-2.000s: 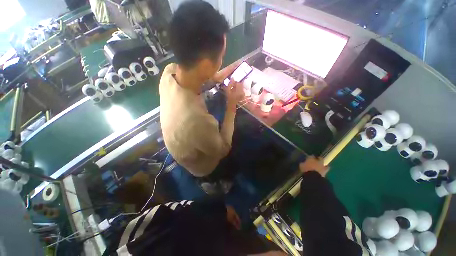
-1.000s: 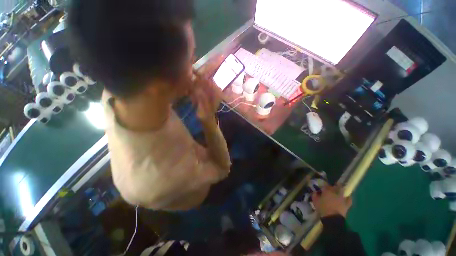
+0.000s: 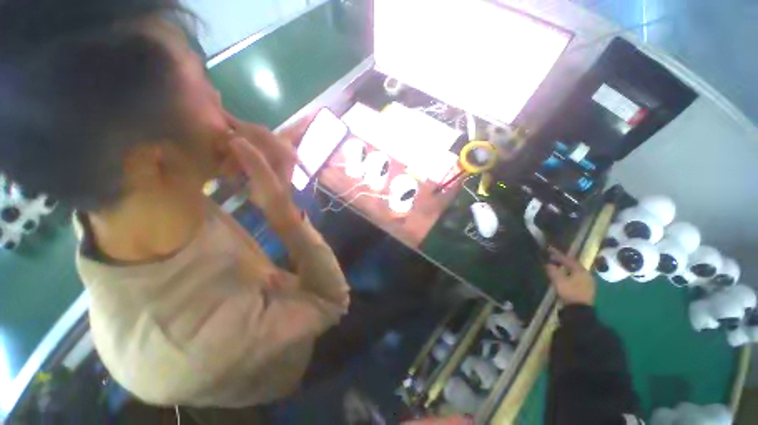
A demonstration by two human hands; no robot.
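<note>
My right hand (image 3: 572, 280) rests at the pale yellow rail (image 3: 592, 242), palm down with its fingers apart, reaching over the desk side; nothing shows in it. Part of what seems to be my left hand (image 3: 439, 421) is cut off by the bottom edge, so its hold cannot be told. The white mouse (image 3: 484, 219) lies beyond my right fingers, untouched. Small white ball-head cameras (image 3: 403, 192) stand wired on the pink mat (image 3: 424, 217).
A seated person (image 3: 199, 307) on the left holds a lit smartphone (image 3: 321, 147). A bright monitor (image 3: 465, 58), yellow tape roll (image 3: 478, 156) and black case (image 3: 619, 104) are behind. More cameras (image 3: 633, 259) lie on the green bench right; others sit below the rail.
My right hand has moved up along the rail and its fingers now reach towards the desk. The seated person appears larger, further left. The view has shifted.
</note>
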